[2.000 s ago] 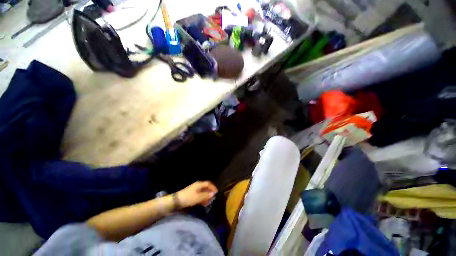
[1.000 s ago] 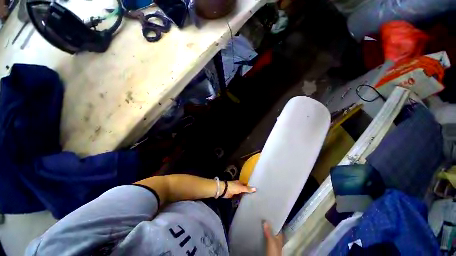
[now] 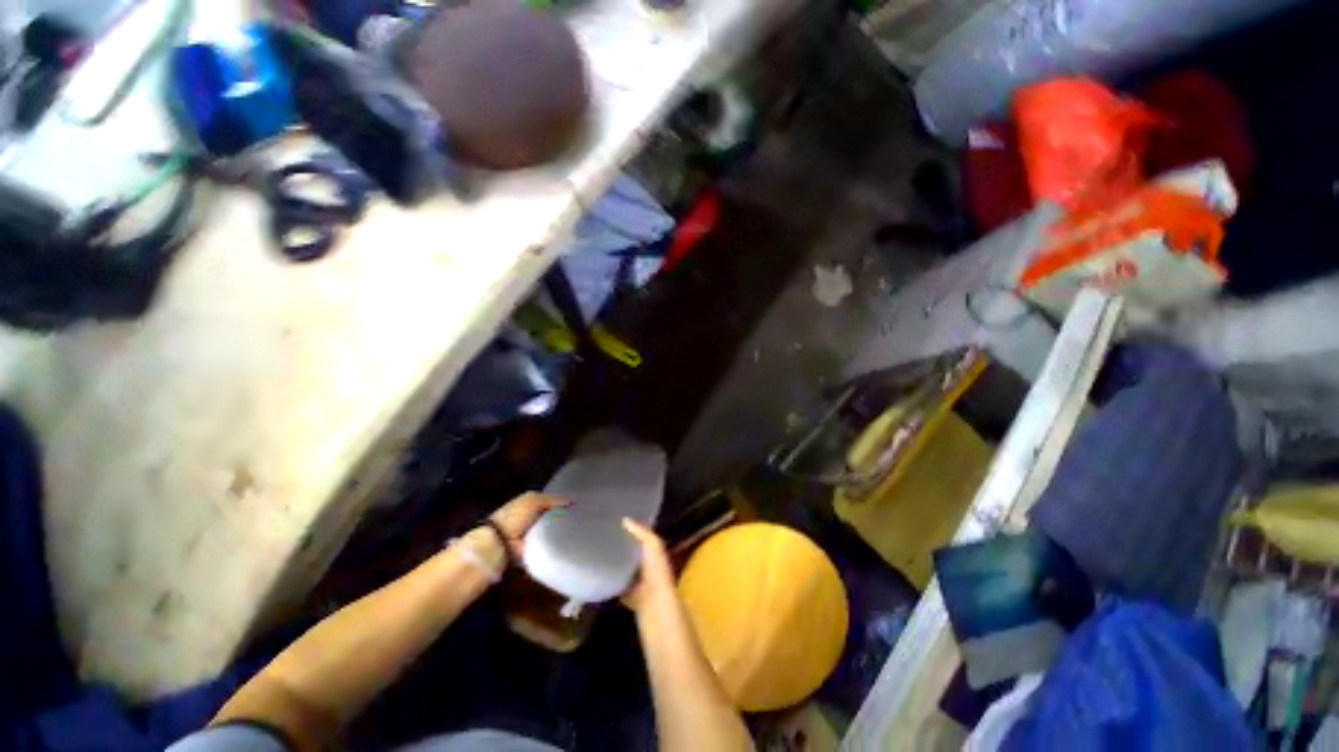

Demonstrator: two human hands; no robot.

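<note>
My left hand (image 3: 520,523) grips the left side of the pale grey padded sleeve board (image 3: 590,532). My right hand (image 3: 646,567) grips its right side. The board looks foreshortened and is held low beside the table, with a brown part under its near end. The round yellow-orange stool (image 3: 764,616) is just right of my right hand. The navy cloth (image 3: 33,588) lies at the far left edge of the view. My fingertips are slightly blurred.
The white stained table (image 3: 191,426) fills the left, with scissors (image 3: 313,210), a brown round cushion (image 3: 499,84) and a dark iron (image 3: 74,265), blurred. A pale wooden edge (image 3: 981,544) with folded garments (image 3: 1145,478) bounds the right. An orange bag (image 3: 1079,140) lies at upper right.
The sleeve board has moved left, away from in front of the stool, and now appears end-on. Both hands now hold its sides. The stool is uncovered. The view has shifted.
</note>
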